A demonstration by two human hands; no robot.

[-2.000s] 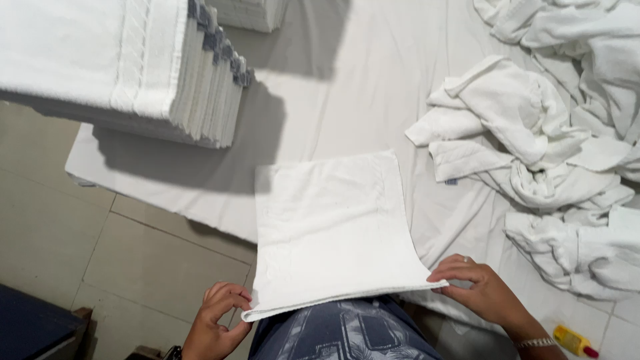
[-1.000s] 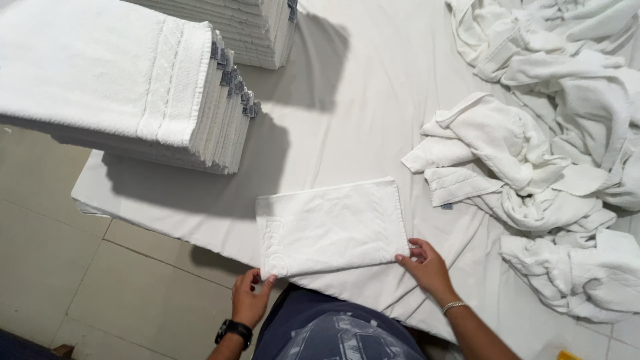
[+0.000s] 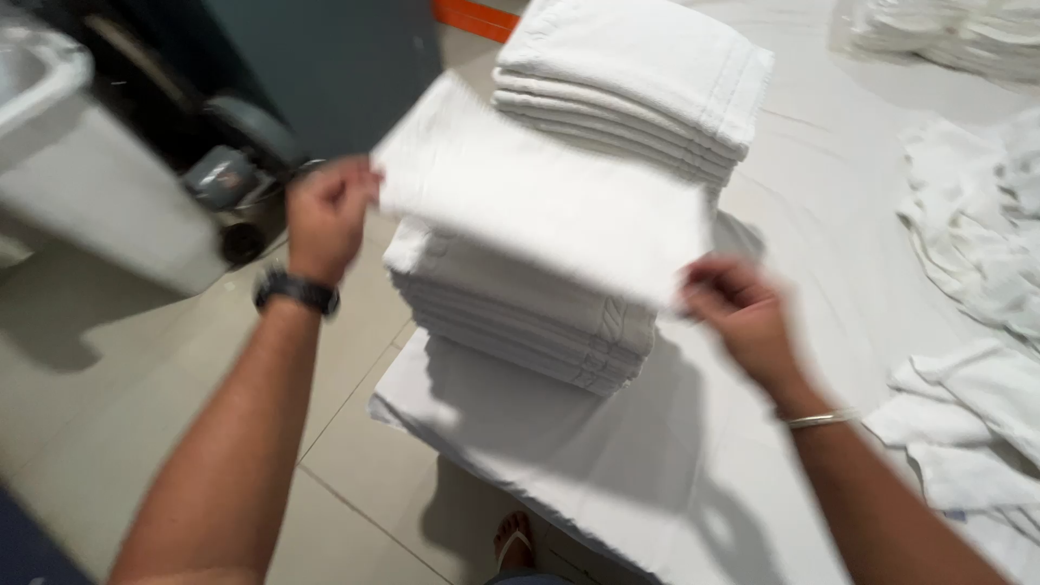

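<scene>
A folded white towel (image 3: 536, 187), a little blurred, is stretched between my hands above a stack of folded white towels (image 3: 520, 325). My left hand (image 3: 331, 215), with a black watch on its wrist, pinches the towel's left corner. At the near right corner, my right hand (image 3: 735, 313) grips the same towel; a thin bracelet is on that wrist. Whether the towel touches the stack below cannot be told. Just behind stands a second stack of folded white towels (image 3: 634, 77).
Loose white towels (image 3: 975, 406) lie on the right of the white-covered table (image 3: 780, 504). Plastic-wrapped white items (image 3: 934, 32) are at the back right. A large white bin (image 3: 97, 179) and wheeled equipment (image 3: 236, 183) stand left. A sandaled foot (image 3: 513, 540) shows below the table edge.
The towel was folded smaller near the table's front edge, then lifted over to the stack by both hands. The view has swung left.
</scene>
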